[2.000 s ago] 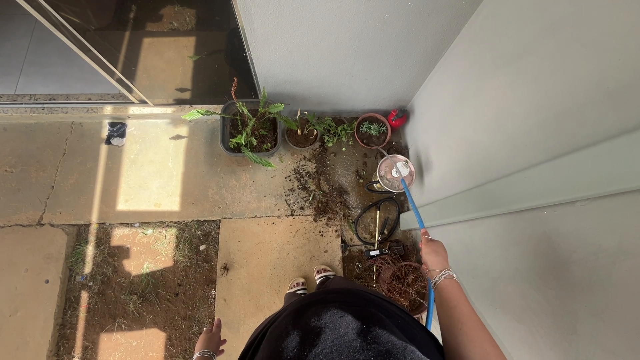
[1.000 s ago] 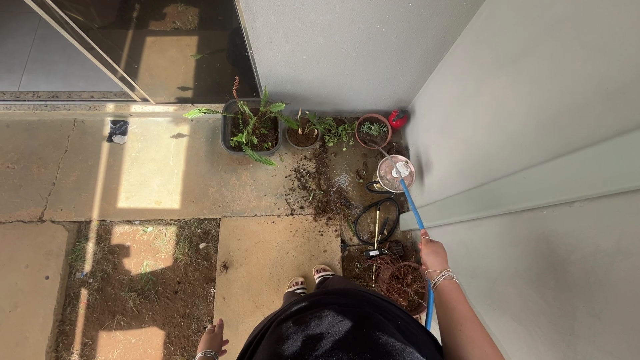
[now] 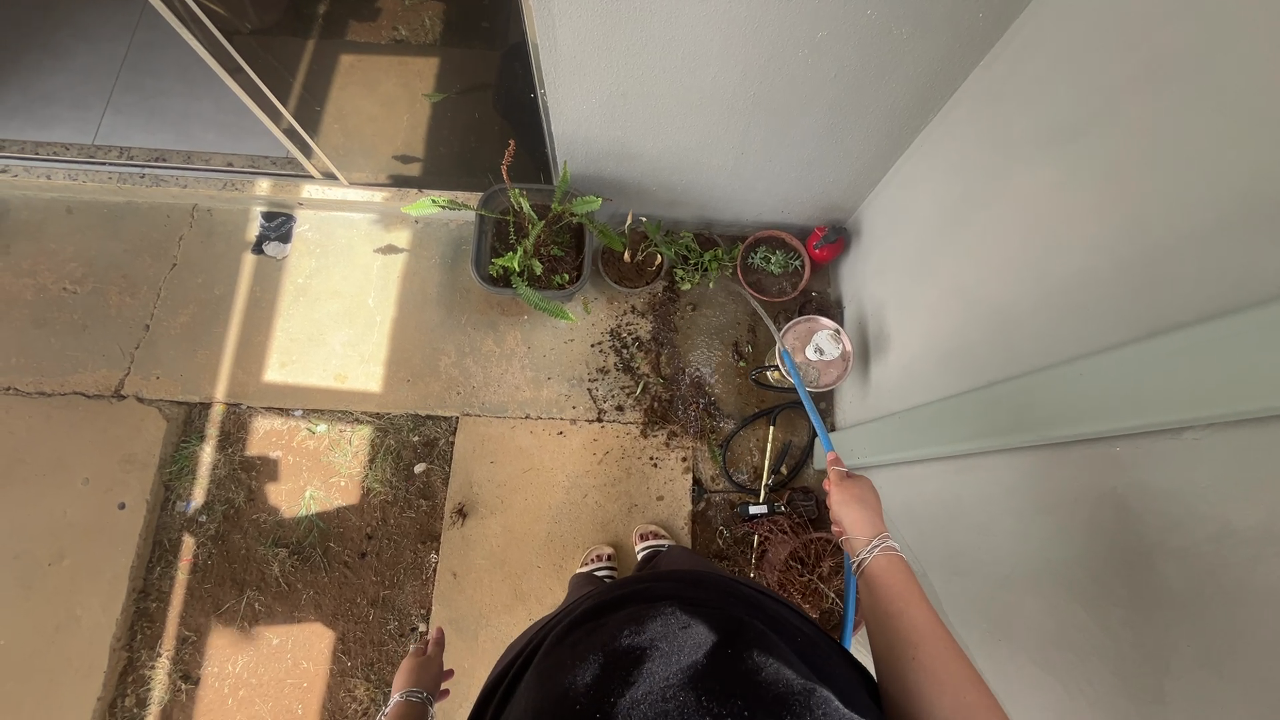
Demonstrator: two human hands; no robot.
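At the right, my right hand (image 3: 853, 505) is closed round a blue hose (image 3: 808, 405), whose end points up and left. A thin stream of water leaves it towards the terracotta pot (image 3: 773, 266) with a small plant. Beneath the hose end is a round pinkish container (image 3: 832, 372) with a white object on top. My left hand (image 3: 424, 665) hangs at the bottom left, fingers apart, holding nothing. A fern stands in a dark rectangular planter (image 3: 483, 250); beside it are a small round pot (image 3: 632, 268) and a leafy green plant (image 3: 703, 262).
Loose soil (image 3: 655, 370) lies over the wet concrete. A black looped hose (image 3: 730, 450), a sprayer wand (image 3: 768, 460) and a dry plant (image 3: 800, 570) lie near the right wall (image 3: 1060, 380). A red container (image 3: 826, 244) sits in the corner. Left are bare ground (image 3: 370, 560) and a glass door (image 3: 400, 90).
The hose end has shifted slightly, and a stream now shows towards the terracotta pot. My right hand has kept its hold on the hose.
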